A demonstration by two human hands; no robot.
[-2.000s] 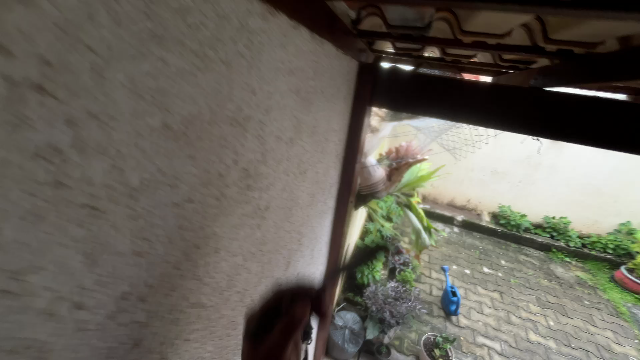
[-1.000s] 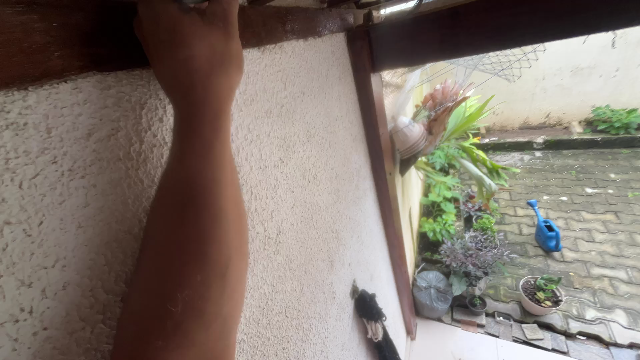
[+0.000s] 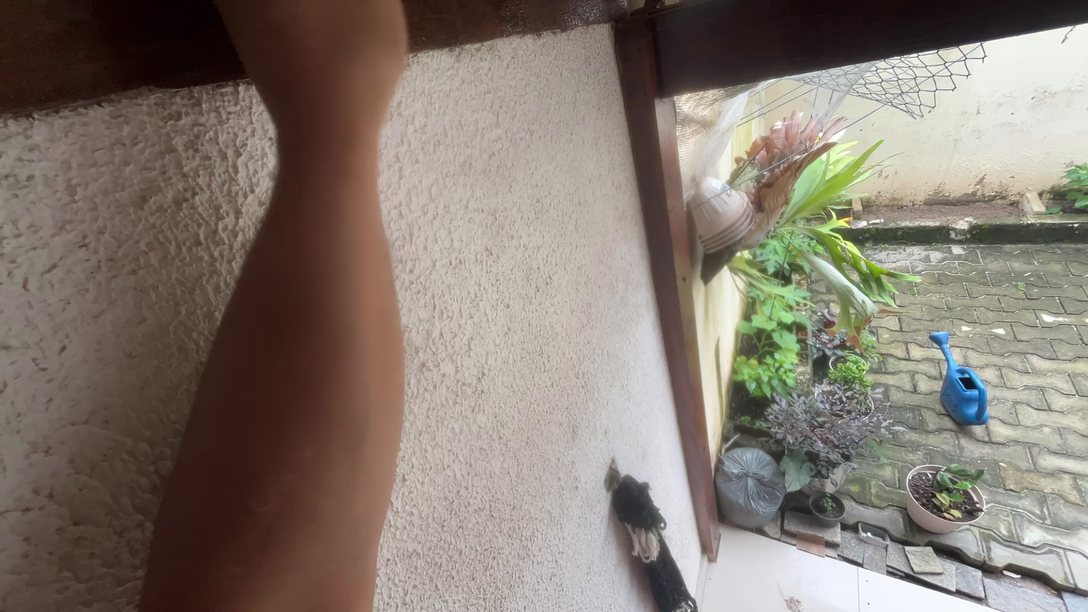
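A bare forearm, apparently my left, rises along the left side in front of a rough white textured wall. Only the wrist and lower part of my left hand show, in front of a dark wooden beam along the wall's top. The fingers are cut off by the upper frame edge, so what they touch or hold is hidden. My right hand is not in view. A black bundle with pale strands hangs low on the wall, right of the forearm.
A wooden post edges the wall. Beyond are a mounted staghorn fern, wire netting, leafy plants, a tied grey bag, a potted plant and a blue watering can on paving. Loose tiles lie nearby.
Two seconds ago no raised forearm showed. One second ago it stood against the wall, hand at the beam; now the hand is mostly beyond the top edge. The view shifted largely after the first frame.
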